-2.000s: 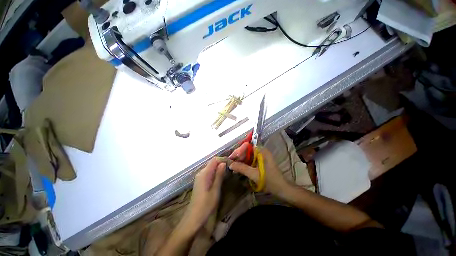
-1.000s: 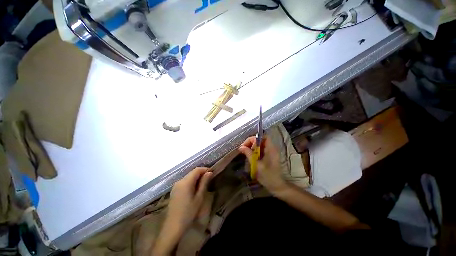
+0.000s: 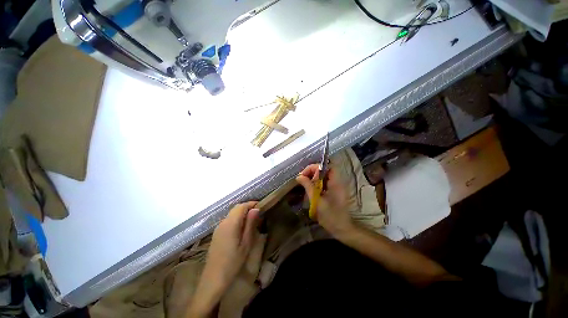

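Observation:
My left hand (image 3: 233, 239) holds one end of a narrow tan strip (image 3: 278, 194) just below the table's front edge. My right hand (image 3: 330, 202) pinches the other end and also holds the scissors (image 3: 316, 194), yellow loop showing, blades pointing up over the ridged edge. The strip is stretched between both hands. A small pile of cut tan pieces (image 3: 272, 122) lies on the white table, with a single cut piece (image 3: 283, 143) beside it. Whether the blades are closed is hard to tell.
The sewing machine head (image 3: 202, 71) is at the upper left, a curved scrap (image 3: 210, 153) below it. Tan cloth panels (image 3: 59, 105) lie at the left. Thread snips (image 3: 418, 23) and a black cable are at the upper right. Tan cloth (image 3: 187, 273) covers my lap.
My hands have drawn apart, with the strip now stretched between them. The scissors have turned so mostly the yellow loop shows. The camera view has shifted, moving the machine up and left.

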